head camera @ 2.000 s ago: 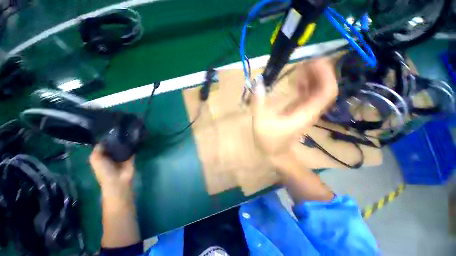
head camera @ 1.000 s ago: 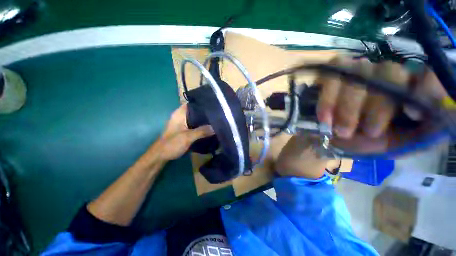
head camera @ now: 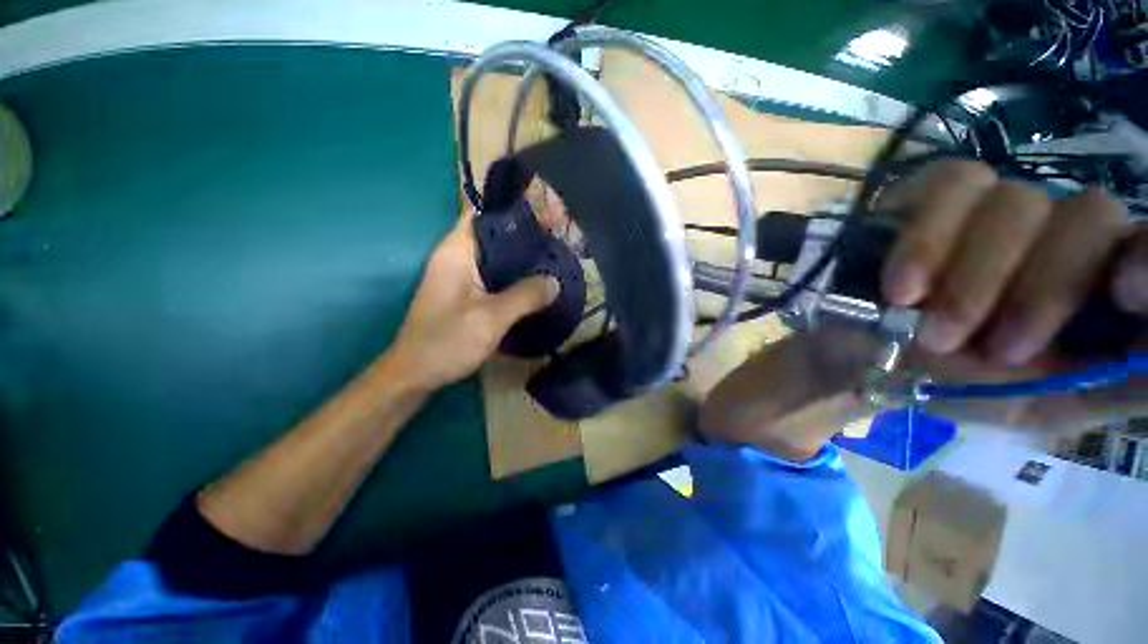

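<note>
A black headset [head camera: 613,214] with two silver hoops is held over tan cardboard [head camera: 535,434]. My left hand [head camera: 463,308] grips one ear cup [head camera: 541,296], thumb on its shell. The black strap stands between the hoops, and the other ear cup [head camera: 573,388] hangs nearer my body. My right hand [head camera: 1007,258] is closed around the electric screwdriver [head camera: 862,258], which lies sideways with its slim metal cylinder [head camera: 837,302] pointing left at the headset. The driver's tip is hidden behind the hoops and strap, so contact with the ear cup cannot be told.
A green work surface [head camera: 239,252] lies at left, with a pale rail [head camera: 290,28] behind it. A blue hose [head camera: 1032,381] and black hose [head camera: 806,165] run by the driver. A blue bin [head camera: 909,438] and cardboard box [head camera: 944,538] are at lower right.
My left hand has brought the headset from the left onto the cardboard area. My right hand has taken hold of the screwdriver and swung it sideways. Since one second ago, it has shifted slightly right.
</note>
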